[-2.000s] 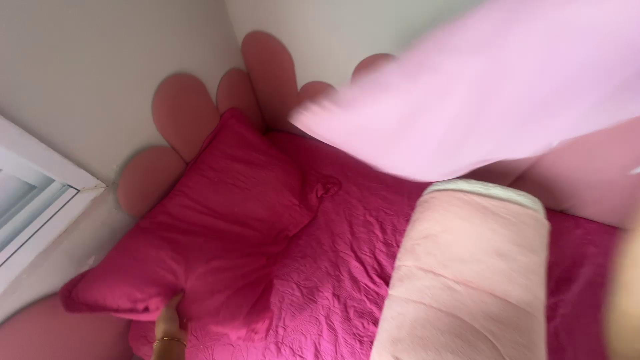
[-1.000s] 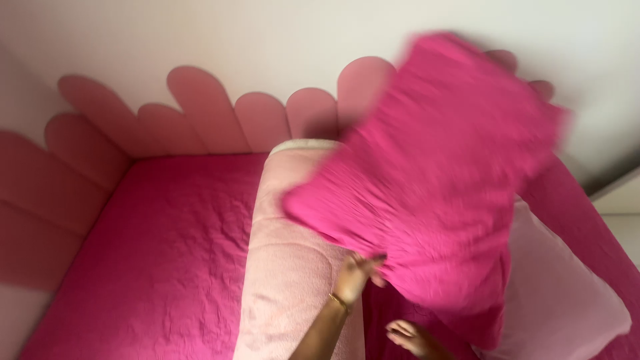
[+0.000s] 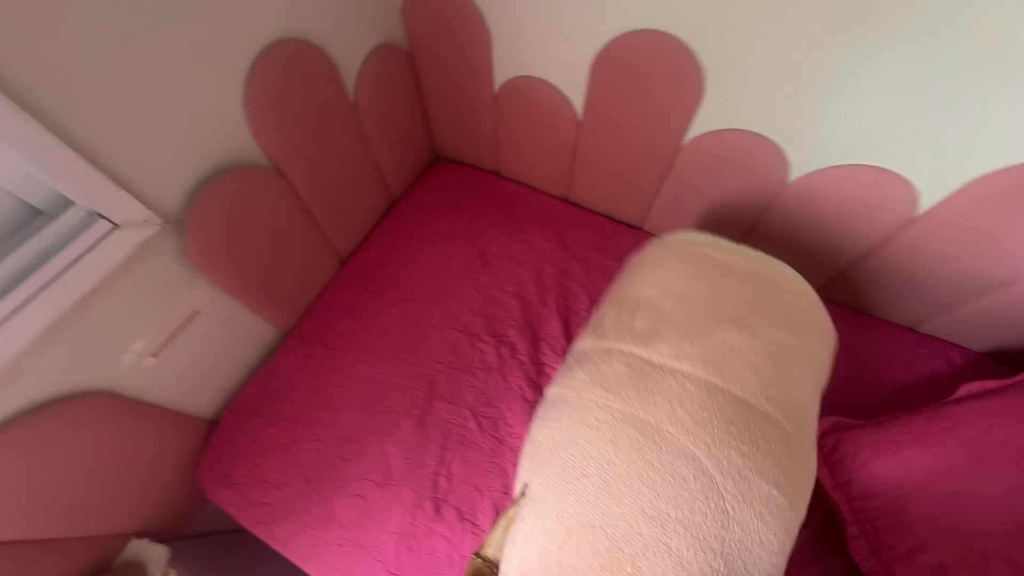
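A folded light-pink quilted blanket [image 3: 672, 400] lies across the magenta bedspread [image 3: 400, 360]. At the bottom of the view my left hand [image 3: 498, 540], with a gold bracelet at the wrist, is against the blanket's left side; its fingers are mostly hidden, so its hold cannot be told. My right hand is out of sight. To the right of the blanket rests a magenta pillow [image 3: 936, 480], cut off by the frame's edge.
Pink padded headboard panels [image 3: 640, 112] line both walls around the bed's corner. A white window frame [image 3: 80, 200] is at the left. A small pale object [image 3: 144, 556], partly cut off, is at the bottom left.
The magenta pillow, held up by my hand one second ago, now lies right of the blanket. My right hand has left the view. The view has swung toward the bed's left corner.
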